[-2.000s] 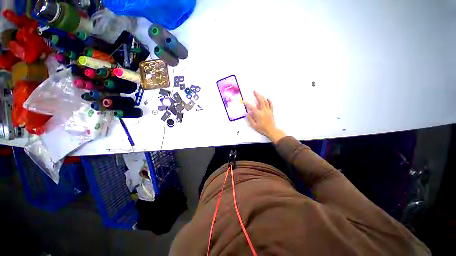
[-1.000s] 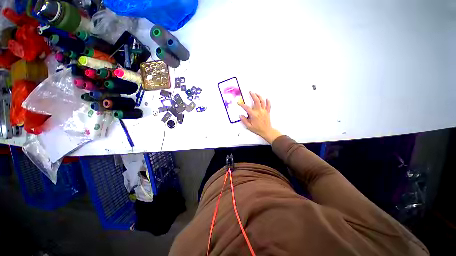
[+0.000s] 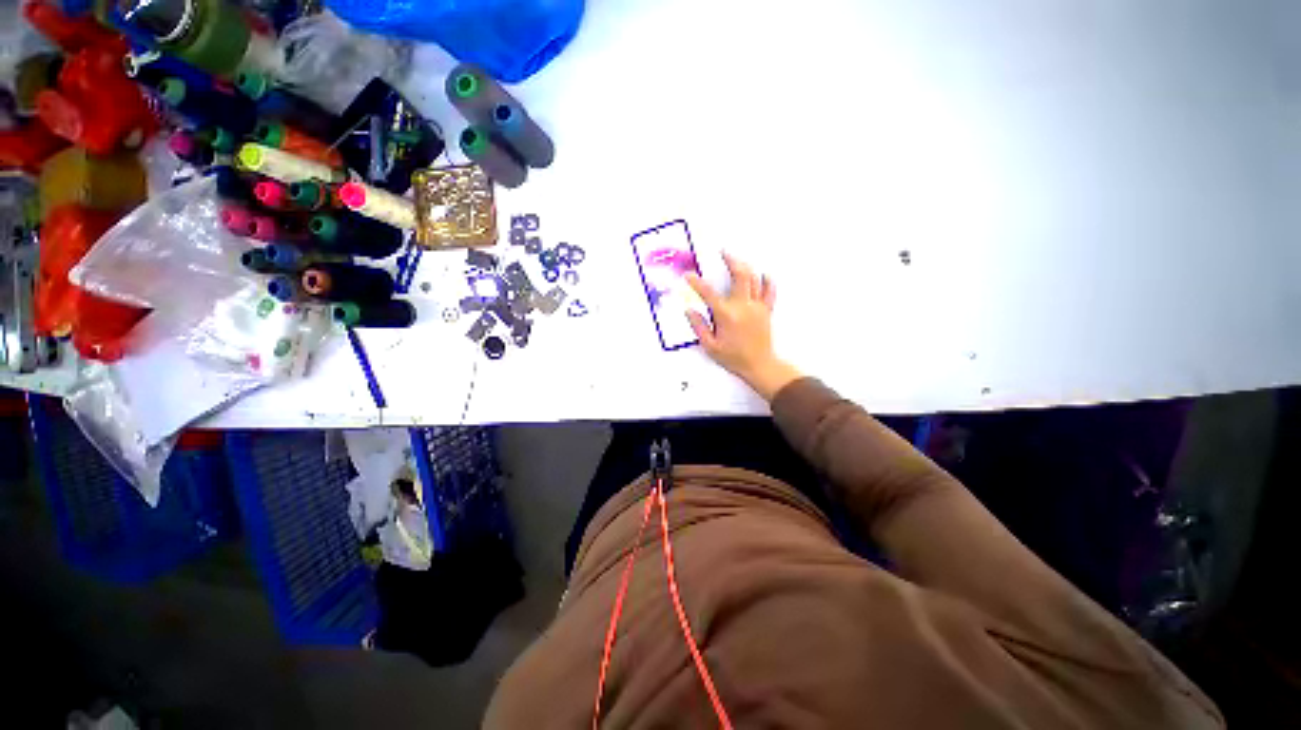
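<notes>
A smartphone with a lit white and pink screen and a dark rim lies flat on the white table. My right hand reaches over its right edge, with a finger at the screen and the other fingers spread on or just above the tabletop. It holds nothing. Whether the finger touches the screen cannot be told. My left hand is not in view.
Small metal parts lie left of the phone, beside a gold-coloured tray. Thread cones, a clear plastic bag and orange-red bags crowd the left. A blue bag lies behind. Blue crates stand below.
The view has shifted slightly, so the table things appear a little further right. A finger of my right hand now lies higher on the phone's screen than one second ago.
</notes>
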